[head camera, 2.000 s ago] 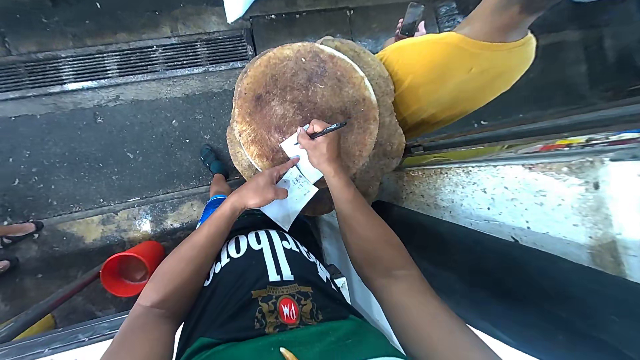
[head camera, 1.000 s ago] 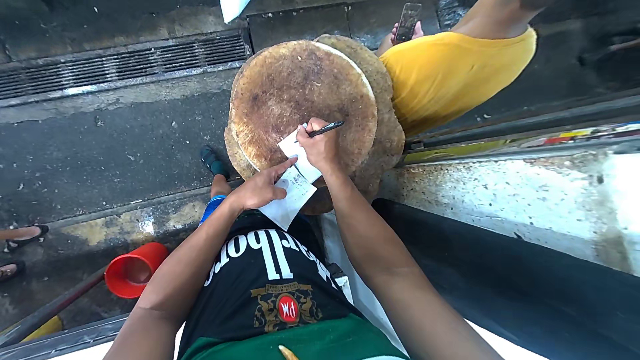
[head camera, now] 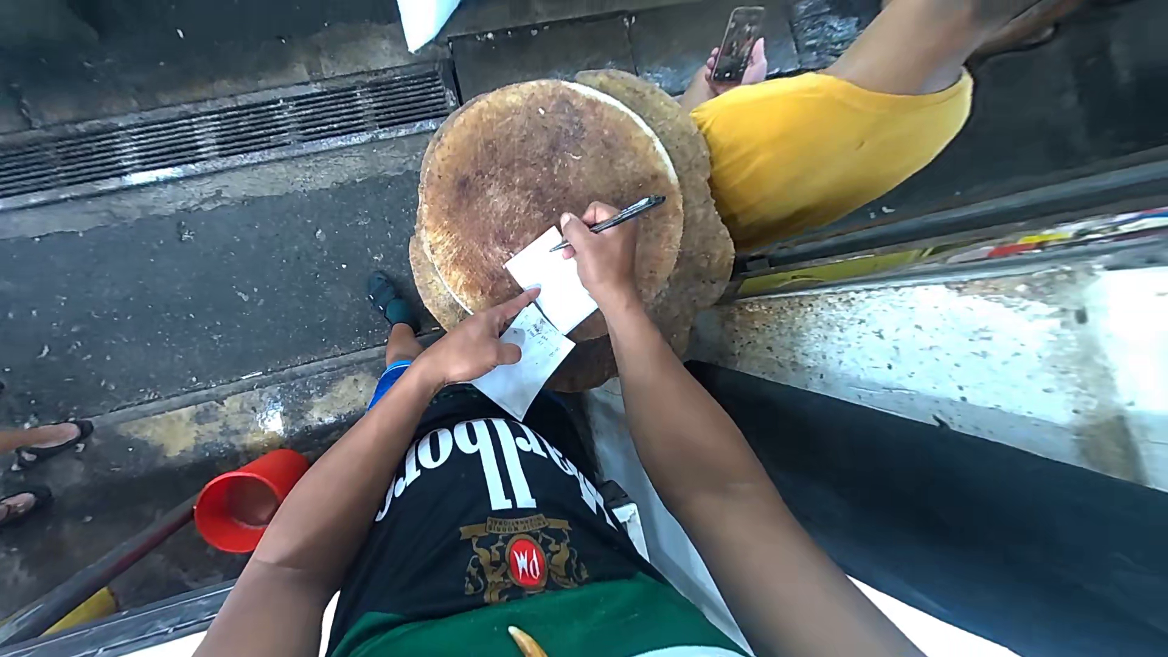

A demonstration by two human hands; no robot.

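Note:
A round wooden chopping block [head camera: 547, 173] stands in front of me, its top worn and brown. On its near part lies a small white sheet of paper [head camera: 555, 283]. My right hand [head camera: 604, 251] holds a dark pen [head camera: 630, 214], its tip over the upper part of that sheet. A second paper with writing on it [head camera: 534, 356] lies against the first sheet's near side and reaches past the block's edge. My left hand [head camera: 479, 342] presses this paper with the thumb, and its extended index finger touches the blank sheet's left edge.
A person in yellow clothing [head camera: 821, 146] is close by the block's right side, holding a phone [head camera: 739, 44]. A red bucket [head camera: 248, 500] is at the lower left, near another person's sandaled feet [head camera: 50, 438]. A drain grate [head camera: 301, 119] crosses the ground; a white ledge [head camera: 912, 356] runs right.
My right hand and the pen have shifted slightly up and right over the blank sheet, showing more of it. My left hand stays at the papers.

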